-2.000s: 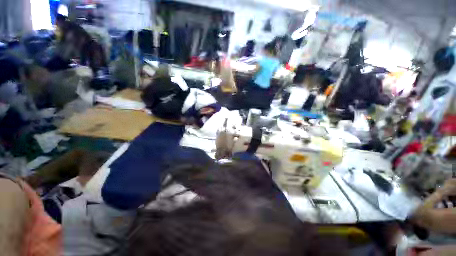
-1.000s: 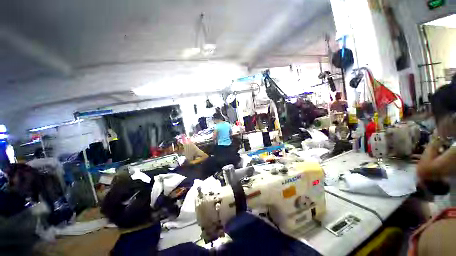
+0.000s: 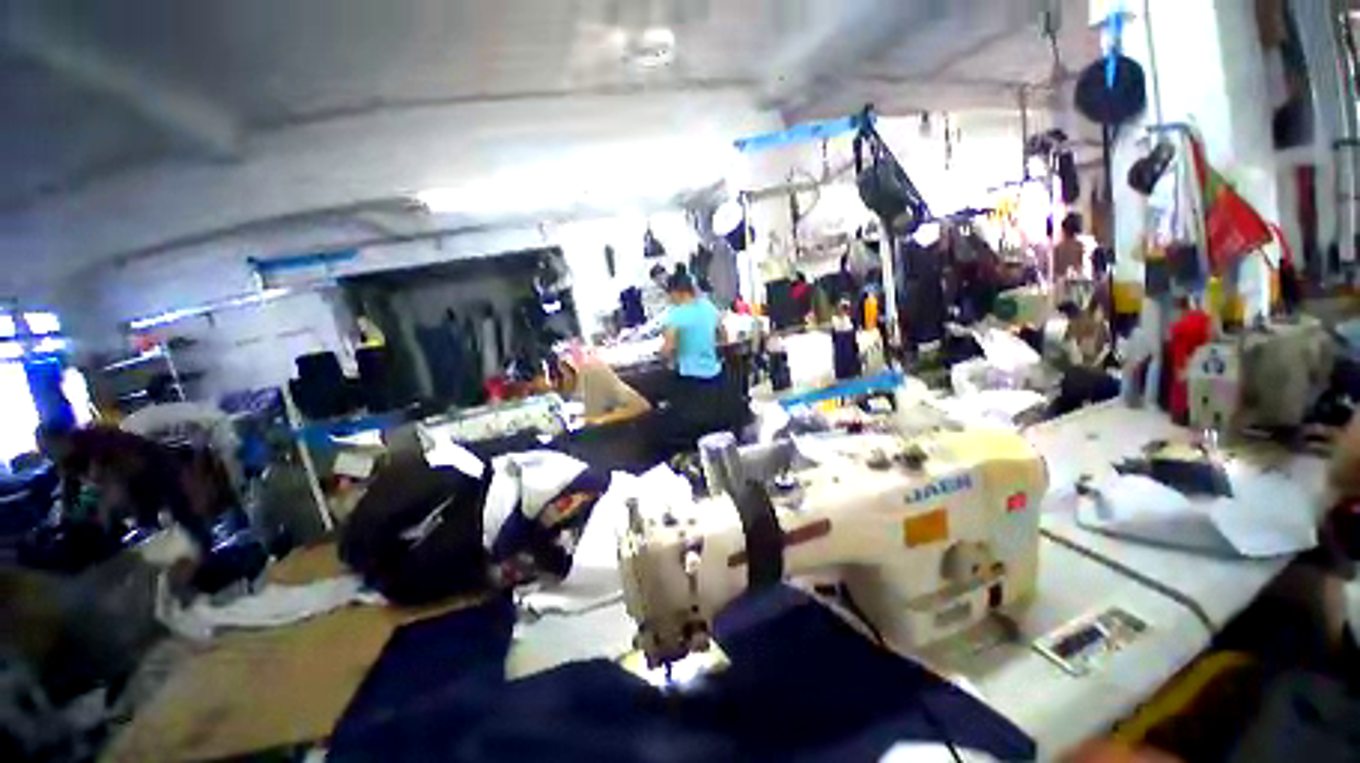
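Navy cut panels (image 3: pixel 597 704) lie across the front of the table, below and left of the needle. More navy cloth (image 3: pixel 820 663) lies right of the needle, against the machine arm. The cream-white sewing machine (image 3: pixel 895 537) has blue lettering, an orange sticker and a black band (image 3: pixel 761 544) round its arm. The presser foot (image 3: pixel 679 666) is at the lit spot under the head. A blurred skin-coloured patch shows at the bottom edge, right of centre; I cannot tell whether it is a hand. Neither of my hands can be made out.
A cardboard sheet (image 3: pixel 246 678) is at the left. A black and white cloth bundle (image 3: pixel 425 522) is heaped behind it. A control panel (image 3: pixel 1092 638) is set in the table at right. White cloth (image 3: pixel 1193 514) lies further right. A person in a light blue top (image 3: pixel 694 340) stands far back.
The view has tilted back down a little from one second ago, and the machine appears further right. More of the navy cloth shows. The person at the right edge is mostly out of view.
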